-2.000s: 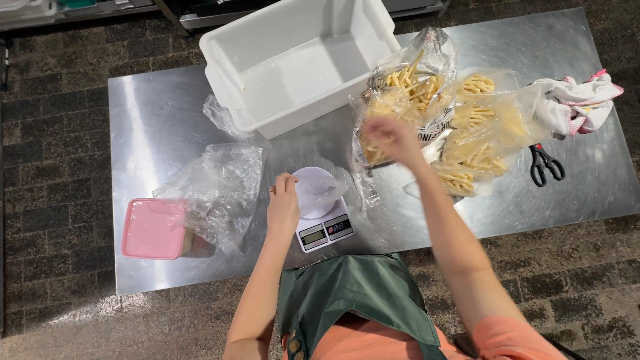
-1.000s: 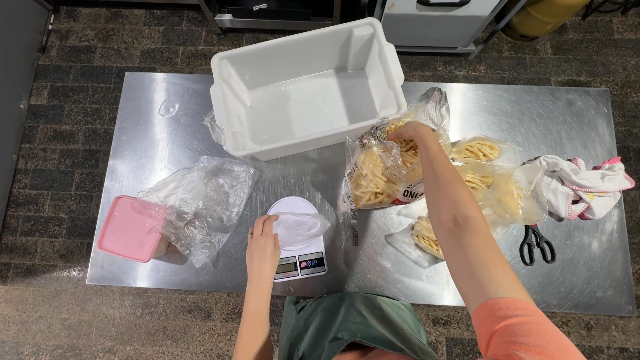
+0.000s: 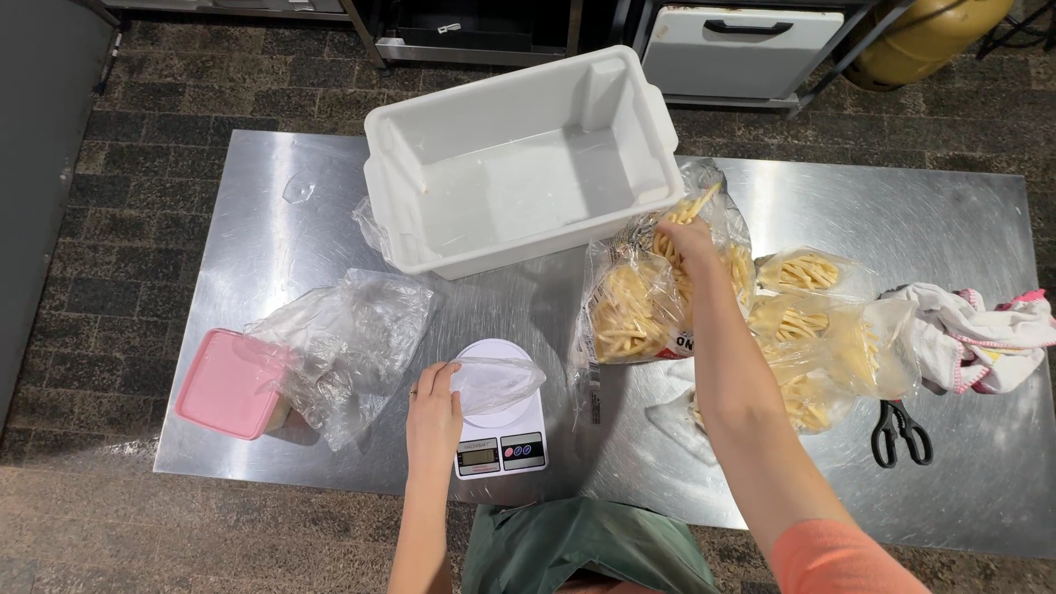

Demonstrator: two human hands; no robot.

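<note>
My left hand (image 3: 435,412) pinches the edge of a small clear plastic bag (image 3: 503,381), which lies on the round plate of a white digital kitchen scale (image 3: 501,450). My right hand (image 3: 686,241) is in the mouth of a large clear printed bag of French fries (image 3: 631,318), closed on some fries (image 3: 691,206) that stick up past the fingers. To the right of that forearm lie several small clear bags of fries (image 3: 804,271). A crumpled clear plastic bag (image 3: 355,338) is at the left, partly over a pink-lidded container (image 3: 231,384).
A white plastic tub (image 3: 528,181) stands at the far side of the stainless steel table (image 3: 495,305), overhanging its edge. Scissors with black handles (image 3: 901,436) and a white cloth with pink trim (image 3: 973,334) lie at the right. A yellow gas cylinder (image 3: 928,41) stands beyond on the floor.
My right hand, above the large fries bag two seconds ago, has gone into its mouth and now has fries in its fingers. My left hand stays at the small bag. The view has shifted.
</note>
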